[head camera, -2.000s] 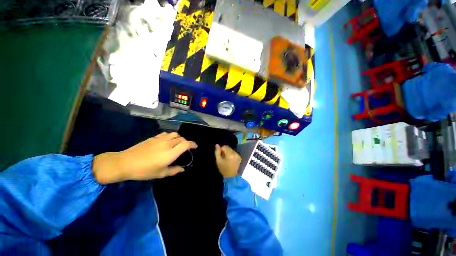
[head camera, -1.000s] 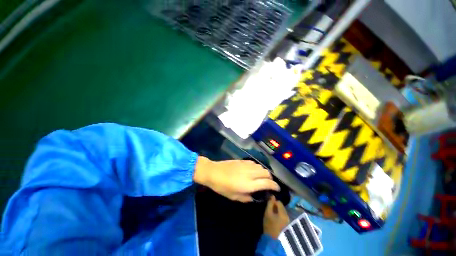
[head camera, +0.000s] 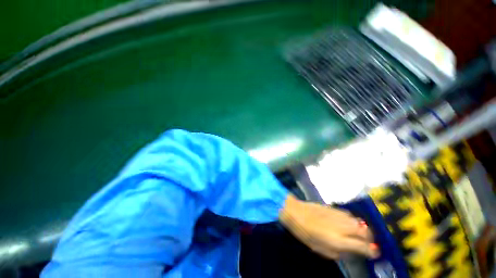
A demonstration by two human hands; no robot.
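My left hand [head camera: 329,228] shows at the lower right, blurred by motion, its fingers pointing right over the blue front panel of the press machine [head camera: 389,239]. Whether the fingers hold anything cannot be told; no ring part shows. Red glows appear by the fingertips. The machine's yellow-black hazard top [head camera: 424,228] is beyond the hand. My right hand is out of the picture.
The green bench [head camera: 163,81] fills the left and top. A clear blister tray [head camera: 353,76] lies on it, with stacked white trays [head camera: 410,40] behind. A crumpled white cloth [head camera: 359,168] lies left of the machine. Dark cloth is below my left hand.
The view has swung left towards the bench. My left hand has gone from over the dark lap to the machine's front panel. My right hand and the parts tray have left the picture.
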